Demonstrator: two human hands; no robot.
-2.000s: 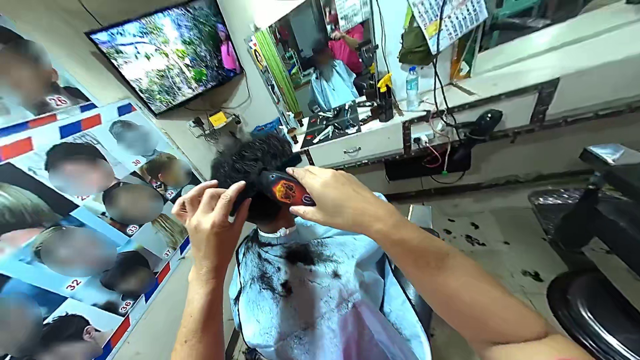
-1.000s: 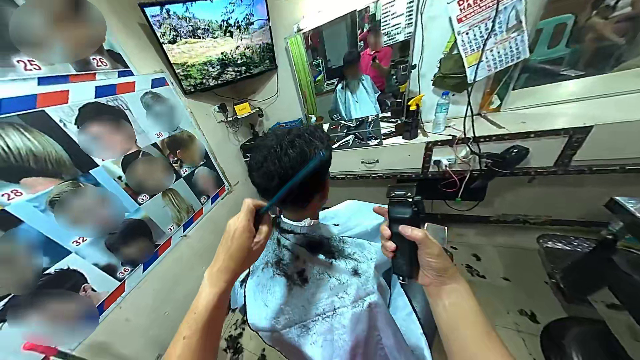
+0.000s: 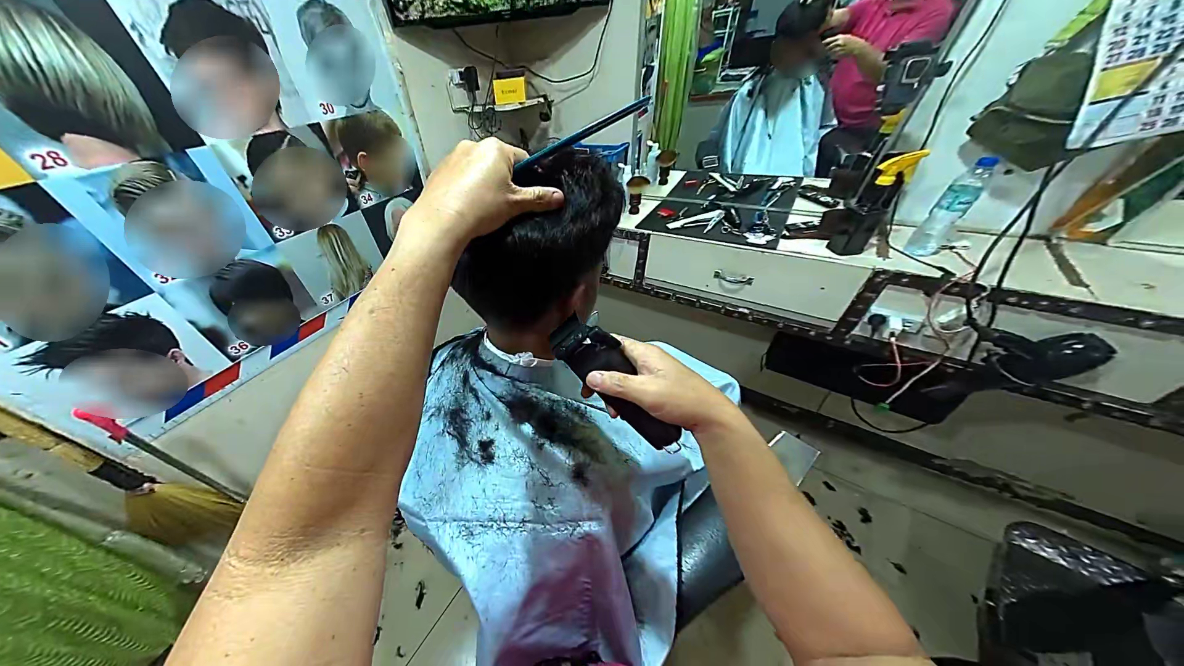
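A seated person with dark hair (image 3: 532, 268) faces away from me, covered by a light blue barber cape (image 3: 518, 499) strewn with hair clippings. My left hand (image 3: 481, 190) rests against the upper left of the head and holds a blue comb (image 3: 592, 129), which slants up to the right above the hair. In my right hand (image 3: 657, 384) is a black electric hair clipper (image 3: 620, 384); its blade end is by the lower right back of the head, near the neck. Whether the blade touches the hair, I cannot tell.
Ahead runs a counter (image 3: 758, 277) with a black mat (image 3: 721, 208) of scissors and tools, a yellow-topped spray bottle (image 3: 893, 176) and a water bottle (image 3: 957, 205). Cables hang at the right. A hairstyle poster (image 3: 277, 268) covers the left wall. A broom (image 3: 180, 509) leans below it.
My left hand with the comb has risen from beside the neck to the upper head. The clipper has moved from right of the person to near the nape. The view has shifted down and closer.
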